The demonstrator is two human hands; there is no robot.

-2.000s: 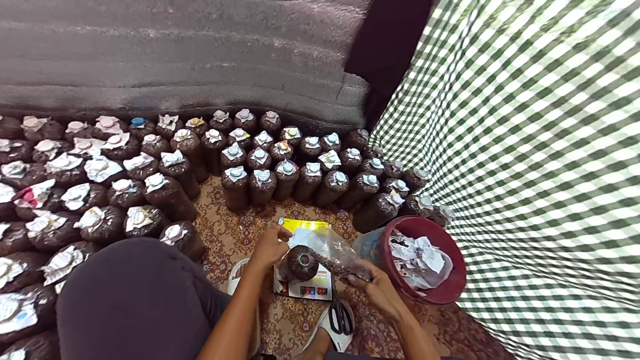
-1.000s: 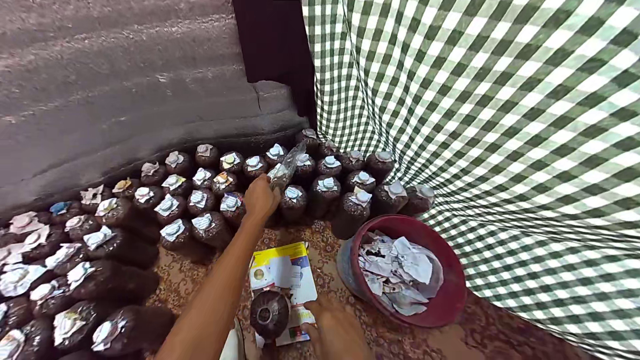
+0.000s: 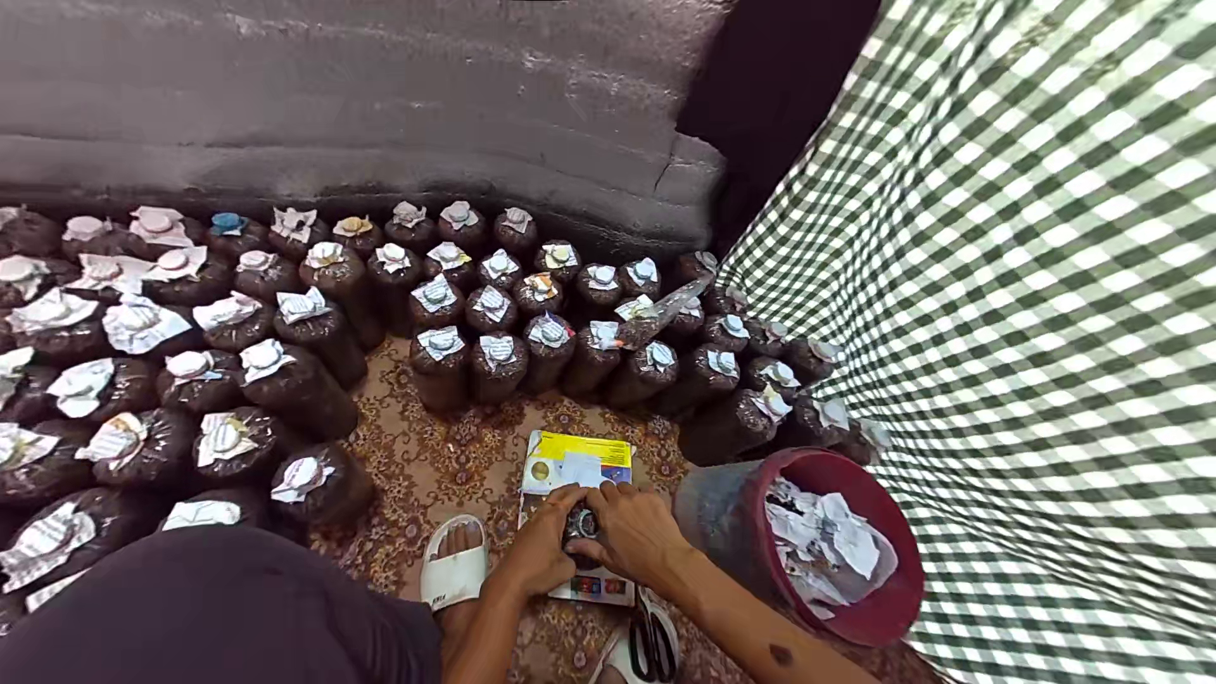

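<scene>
Both hands are around the top of a dark filled plastic bag (image 3: pixel 581 524), whose neck ring shows between them. My left hand (image 3: pixel 546 546) holds its left side, and my right hand (image 3: pixel 629 527) presses over its top and right side. The bag stands on a printed cardboard sheet (image 3: pixel 608 456) on the patterned floor covering. A clear plastic bag with a little dark material (image 3: pixel 663 313) lies across the tops of the standing bags beyond.
Rows of dark filled bags with paper-covered necks (image 3: pixel 442 366) line the wall and left side. A red bucket of paper scraps (image 3: pixel 774 475) stands at right, by a checked cloth (image 3: pixel 1026 332). Black-handled scissors (image 3: pixel 654 646) lie by the right slipper (image 3: pixel 617 655).
The clear plastic bag, held over the filled bag at first, then reached out by my left hand, now lies on the standing bags. My left hand has come back to the filled bag.
</scene>
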